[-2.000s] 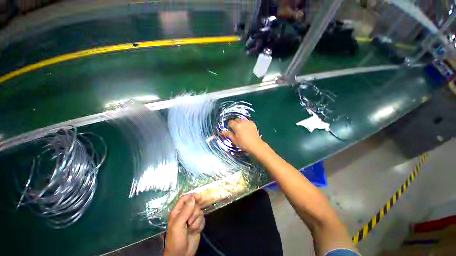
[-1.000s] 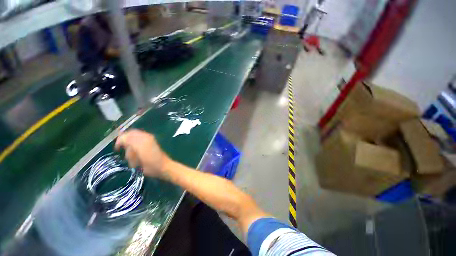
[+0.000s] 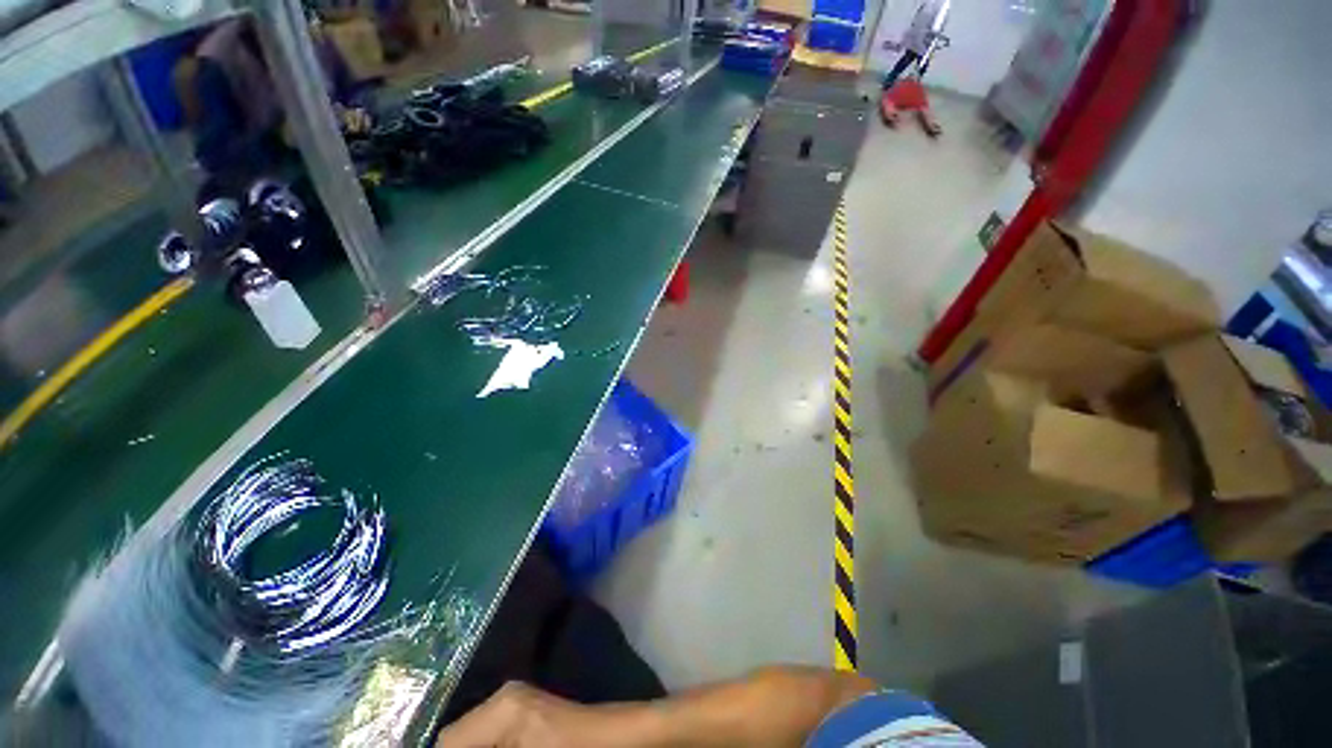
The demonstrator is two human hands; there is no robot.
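A coiled wire bundle, dark and silver, lies on the green bench top. A pale blue-white fan of strands lies left of it, cut off by the lower left edge. A small cream-yellow tray sits at the bench's metal edge, partly cut off. My right hand is at the bottom edge, just right of the tray; its fingers are cut off, so I cannot tell what they hold. My left hand is out of the picture.
Dark wire tangle and crumpled white piece lie farther up the bench. Blue bin stands on the floor against the bench; open cartons are at right, beyond yellow-black tape. A person is across the bench.
The view has swung to the right. My right hand has moved from the coiled wire bundle, past its far side, back down to the bottom edge. My left hand has left the picture.
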